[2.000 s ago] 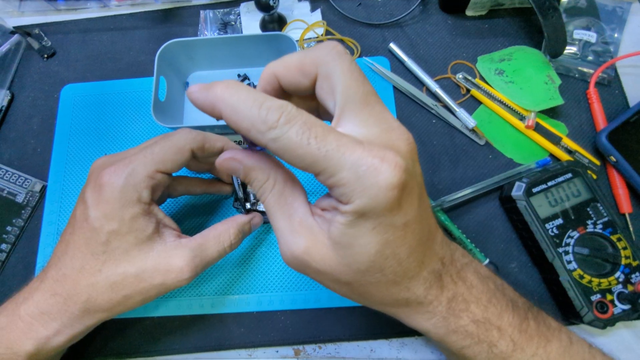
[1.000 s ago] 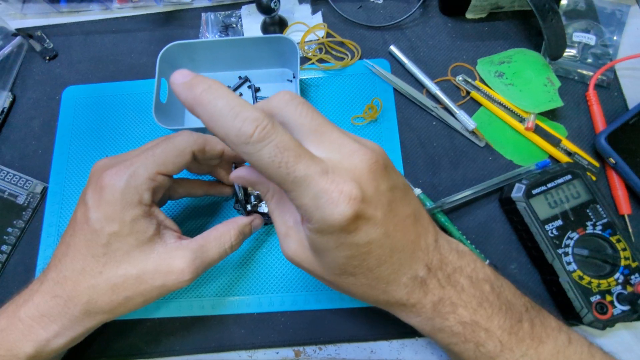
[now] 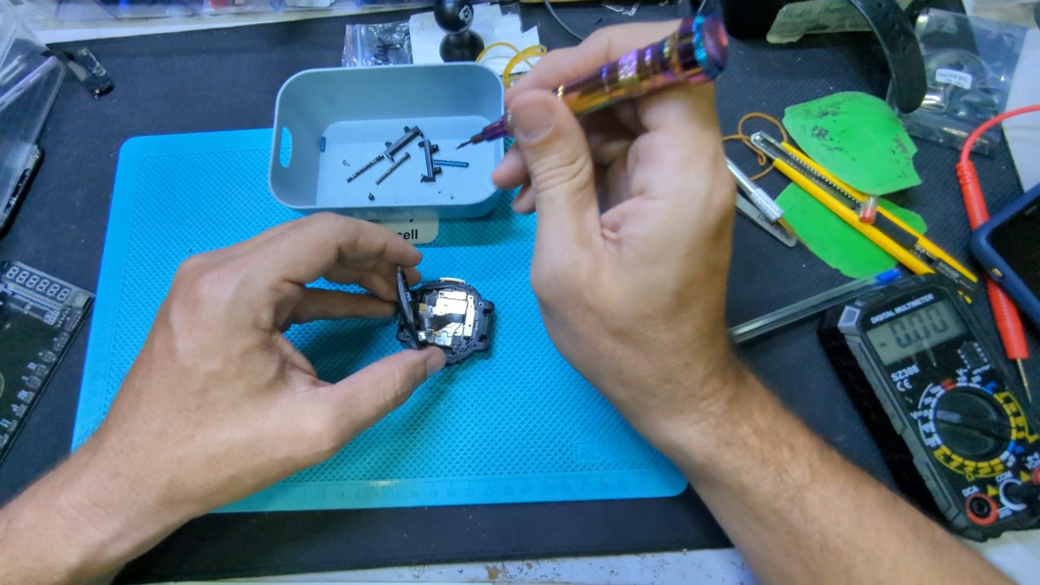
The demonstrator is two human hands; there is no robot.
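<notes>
Over the blue silicone work mat [image 3: 520,431], my left hand [image 3: 301,317] holds a small round black watch case [image 3: 455,321] between thumb and fingers. Its back cover [image 3: 405,307] is tilted up at the left edge, and silvery inner parts show. My right hand [image 3: 630,187] grips a purple-gold precision screwdriver [image 3: 621,75] above and right of the case. The screwdriver's thin tip points left, over the grey-blue plastic tray [image 3: 390,203]. Inside the tray lie several small black bars and pins [image 3: 402,142] and tiny screws.
A digital multimeter [image 3: 946,406] lies at the right, below a red test probe [image 3: 987,260]. Yellow tweezers or cutter [image 3: 853,207], green scraps [image 3: 853,146] and a pen [image 3: 812,309] lie right of my right hand. A circuit board with a digit display [image 3: 41,325] is at the left edge.
My right hand has moved up and away from the watch case, and the screwdriver now shows plainly. The open case is in fuller view. My left hand stays about where it was.
</notes>
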